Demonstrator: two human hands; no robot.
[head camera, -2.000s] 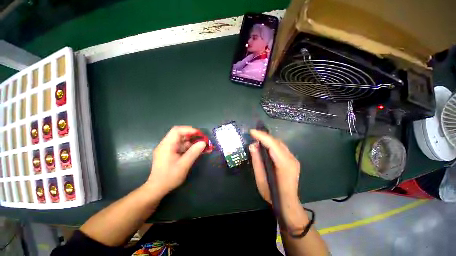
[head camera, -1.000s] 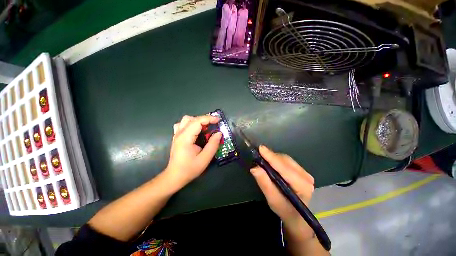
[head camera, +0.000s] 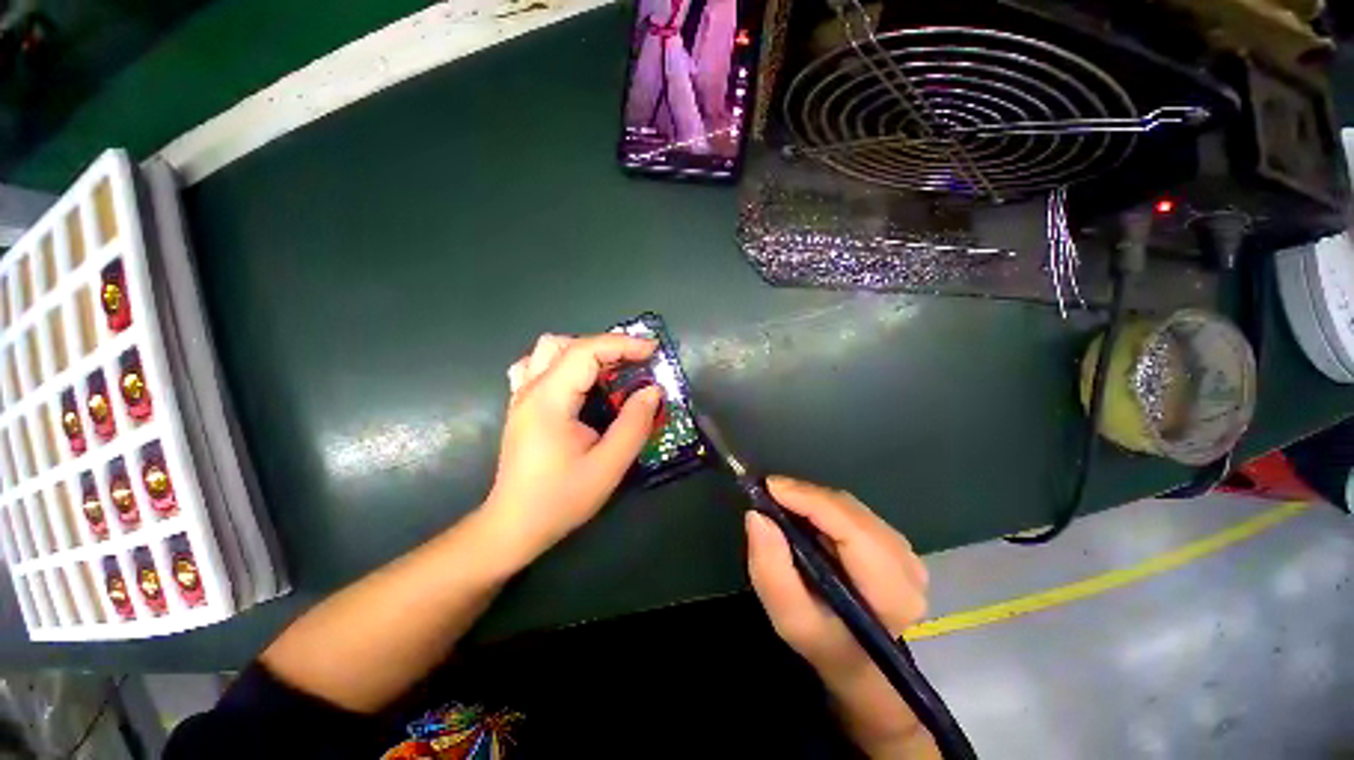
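A small black circuit board unit with a whitish face and a green end lies on the dark green mat. My left hand holds a red component between thumb and forefinger against the unit's left part; the fingers hide much of both. My right hand holds a black soldering iron like a pen. Its thin metal tip is at the unit's lower right edge; whether it touches is too small to tell.
White stacked parts trays with red parts stand at the left. A phone lies at the top. Behind right are a fan grille, a speckled metal plate, thin silvery strands, a round container and a black cord.
The red component has moved right, onto the unit, with my left hand. The iron's tip has come closer to the unit's lower right edge. The view has shifted.
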